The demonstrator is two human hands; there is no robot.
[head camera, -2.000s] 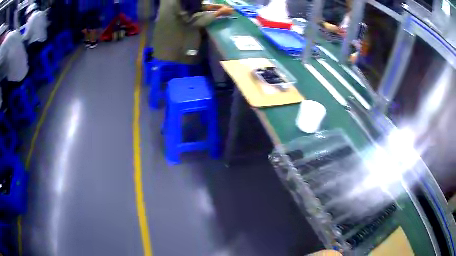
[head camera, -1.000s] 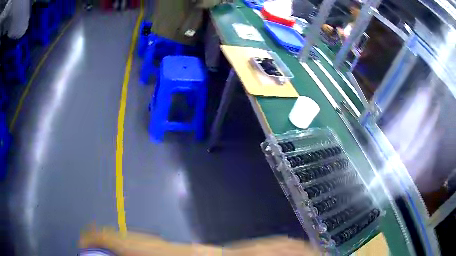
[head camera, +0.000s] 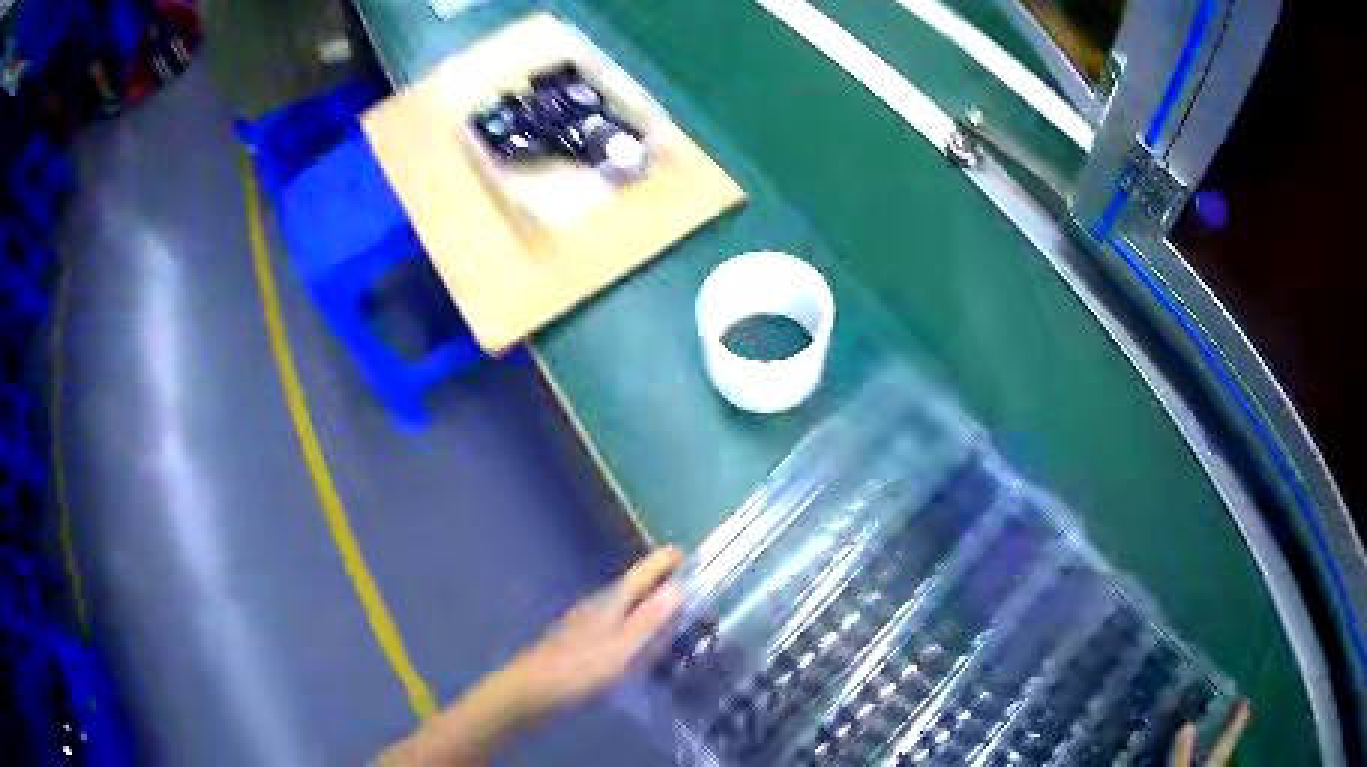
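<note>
A clear ridged blister tray (head camera: 900,450) lies at the lower right over the green bench, with rows of round black parts (head camera: 840,644) in it. My left hand (head camera: 607,622) grips the tray's left edge, fingers at the rim. My right hand (head camera: 1211,742) is mostly cut off by the bottom edge; only fingertips show at the tray's right end, and whether they grip it cannot be told. The image is blurred around the tray.
A white hollow roll (head camera: 765,387) stands beyond the tray. A tan board (head camera: 562,292) holds a clear container of black parts (head camera: 562,120). A blue stool (head camera: 352,225) stands left of the green bench (head camera: 900,195). A metal rail runs along the right.
The view has moved closer to the bench, so the tray, roll and board look larger. My left hand, earlier an arm across the bottom, is now on the tray edge. Right fingertips have come into view.
</note>
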